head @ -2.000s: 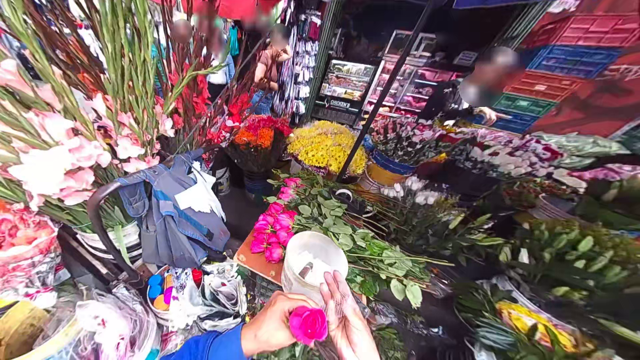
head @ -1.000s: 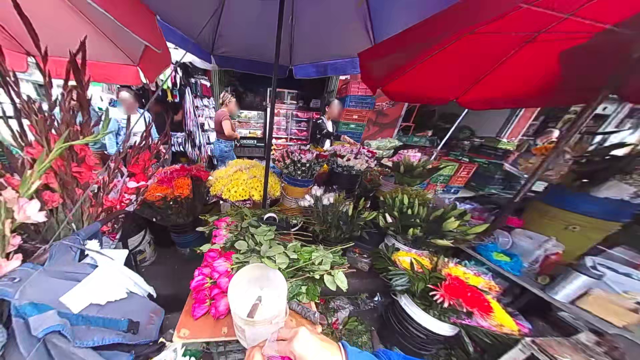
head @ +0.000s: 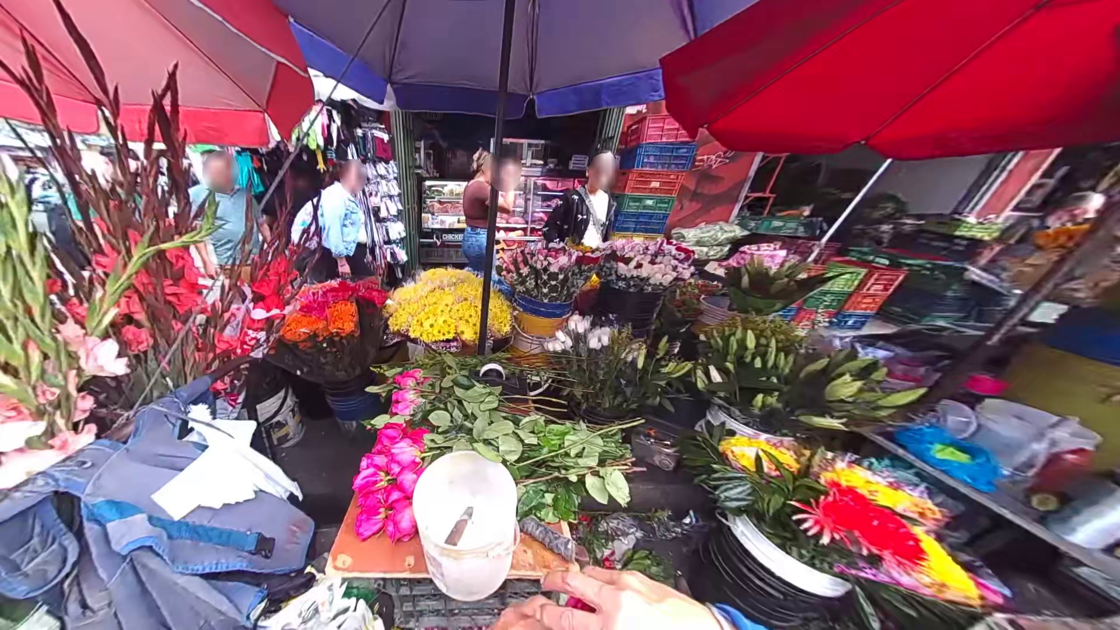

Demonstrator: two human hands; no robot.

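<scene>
At the bottom edge, my right hand (head: pixel 617 602) lies over a pink rose bloom (head: pixel 577 604), of which only a sliver shows. My left hand (head: pixel 522 615) is mostly cut off by the frame and touches the right one; its grip is hidden. Just above them a white plastic bucket (head: pixel 472 560), holding a knife (head: pixel 459 526), stands at the front of a wooden board (head: pixel 357 558). Pink roses (head: pixel 385 481) lie left of the bucket, their leafy stems (head: pixel 525 437) reaching right. A dark wrapped roll (head: pixel 547 538) rests by the bucket.
Blue-grey backpack (head: pixel 175 499) with white paper on the left; gladioli (head: pixel 166 262) behind it. Buckets of yellow flowers (head: pixel 451 306) and lilies (head: pixel 770 367) stand beyond. A black umbrella pole (head: pixel 494 175) rises centrally. Bright bouquets (head: pixel 875 525) and a cluttered shelf (head: pixel 1006 507) are right. Several people stand behind.
The view has swung upward and right since the oldest frame. My hands, shown there around a pink rose bloom, are now low at the bottom edge, mostly hiding it.
</scene>
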